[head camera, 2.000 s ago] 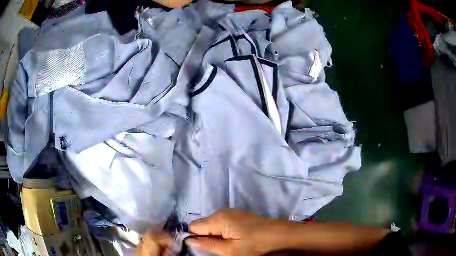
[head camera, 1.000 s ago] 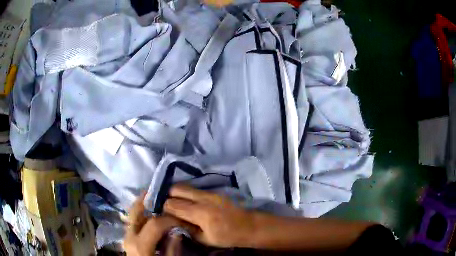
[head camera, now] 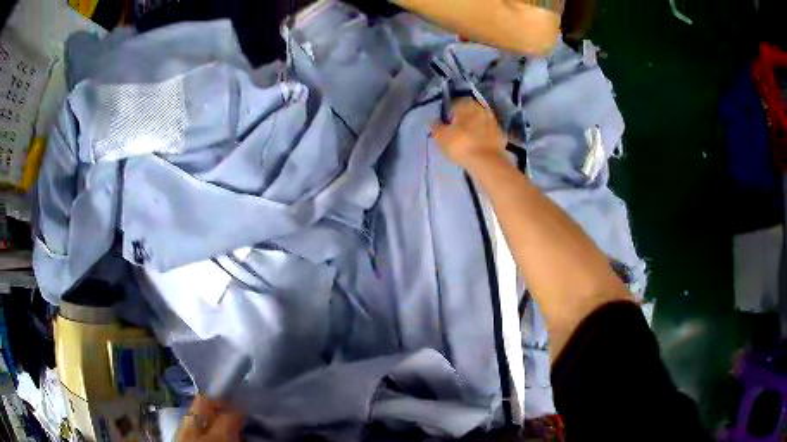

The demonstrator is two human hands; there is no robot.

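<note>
A heap of light blue-grey garment panels [head camera: 285,302] fills the middle of the view, with a dark contrast trim [head camera: 490,259] beside a white strip [head camera: 511,319]. My right hand [head camera: 470,134] reaches far over the heap, its fingers curled on a dark-trimmed panel near the top. The fingertips are partly hidden. My left hand [head camera: 209,421] is at the lower edge, partly cut off and blurred, closed on a blue-grey cloth piece [head camera: 216,367]. That cloth lies across the bottom of the heap.
The cream sewing machine end [head camera: 86,363] stands at lower left. A textured white patch [head camera: 138,119] lies on the heap. A bare limb [head camera: 505,24], apparently another person's, crosses the top edge. Green floor [head camera: 682,198], a purple object [head camera: 759,388] and red-blue items [head camera: 759,129] are at right.
My hands were together on a dark-trimmed piece at the bottom. My right hand has moved up and away across the heap; my left has moved lower left. The limb at the top has come further in.
</note>
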